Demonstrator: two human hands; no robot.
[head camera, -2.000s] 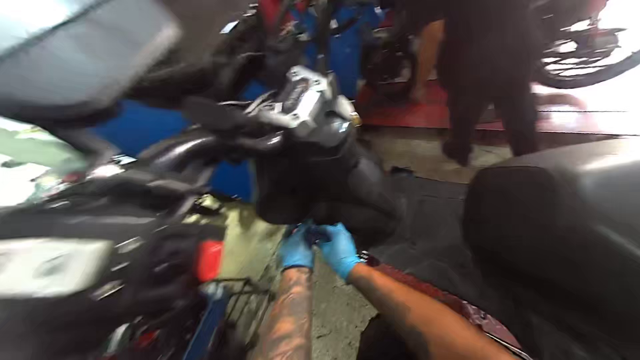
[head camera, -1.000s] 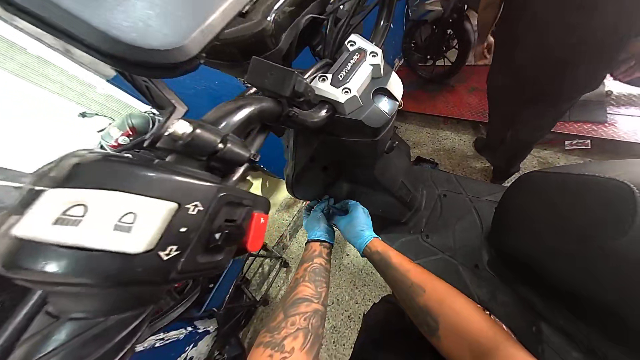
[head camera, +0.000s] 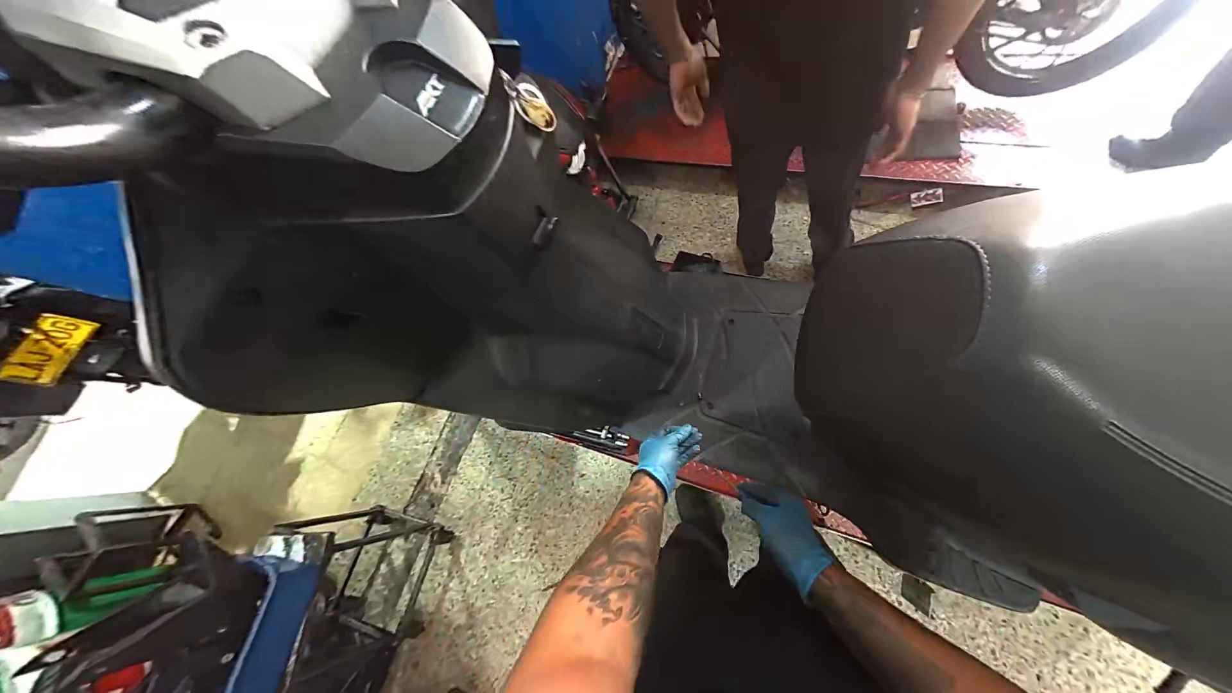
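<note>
My left hand (head camera: 667, 454), in a blue glove, reaches over the near edge of the scooter's black footboard (head camera: 746, 366); whether its fingers hold anything I cannot tell. To its right, my right hand (head camera: 787, 534), gloved too, is beside the footboard's edge below the seat, with something dark at its fingertips that I cannot make out. Metal tools or parts (head camera: 602, 438) lie just left of my left hand on the red lift edge. The scooter's black inner front panel (head camera: 385, 308) rises at the left, and its black seat (head camera: 1020, 385) fills the right.
Across the scooter stands a person in dark clothes (head camera: 808, 115), both hands hanging down, beside a red platform (head camera: 664, 120). A motorcycle wheel (head camera: 1059, 43) is at the upper right. Black metal frames (head camera: 385, 539) and a blue-and-black object (head camera: 274, 616) stand at the lower left.
Both hands have left the lower part of the front panel and come apart, now at the footboard's near edge. The view has shifted toward the seat.
</note>
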